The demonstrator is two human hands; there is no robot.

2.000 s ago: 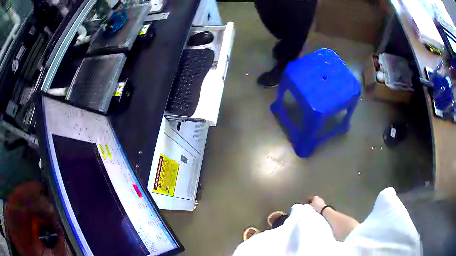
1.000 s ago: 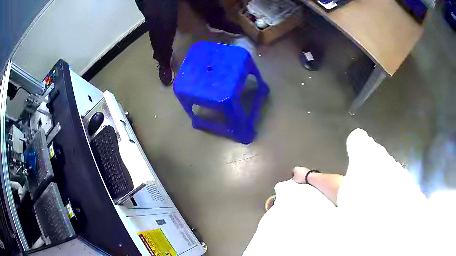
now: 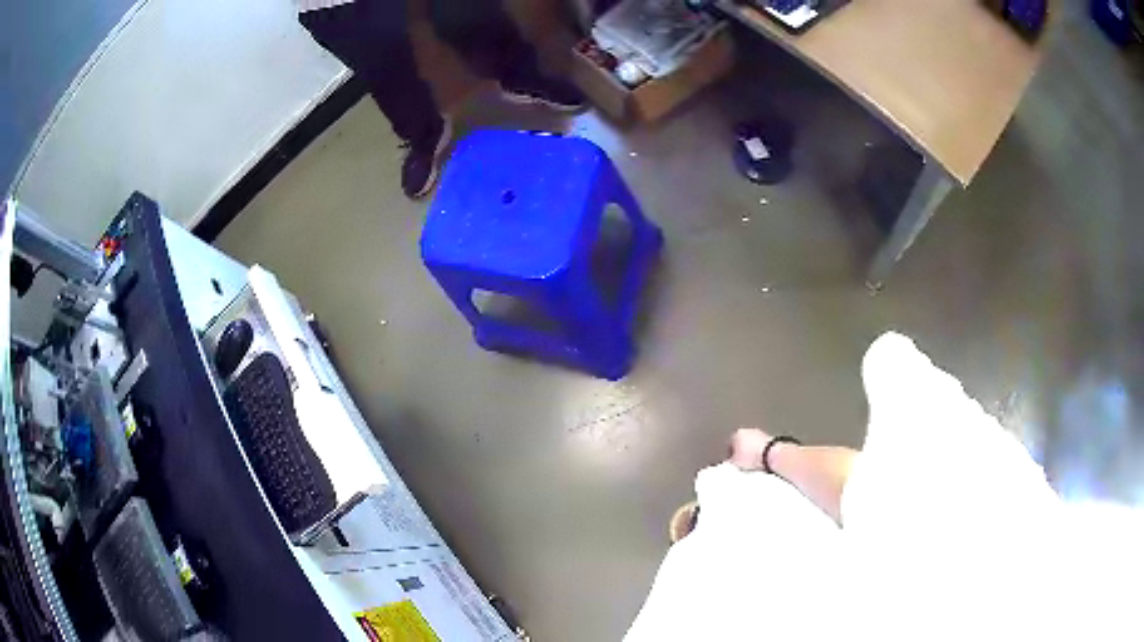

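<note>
My right hand point(image 3: 750, 449) shows small at the lower right, with a dark band at the wrist, beside my white garment point(image 3: 803, 564). Its fingers are partly hidden and too small to tell if they hold anything. My left hand is not in view. A blue plastic stool point(image 3: 512, 207) stands upright on the floor ahead, apart from my hand. At the left, a black keyboard point(image 3: 279, 439) and a black mouse point(image 3: 233, 346) lie on a white pull-out drawer point(image 3: 329, 420) of the machine.
A person's dark-clothed legs point(image 3: 439, 75) are behind the stool. A light-brown table point(image 3: 922, 75) is at the upper right, with a box point(image 3: 665, 94) and a round black object point(image 3: 762, 153) near it on the floor. The machine's dark bench point(image 3: 188, 376) runs along the left.
The view has turned right since the oldest frame, and the monitor has left it. Since the last frame, the person's legs have shifted and the view has moved slightly. My right hand stays beside my garment.
</note>
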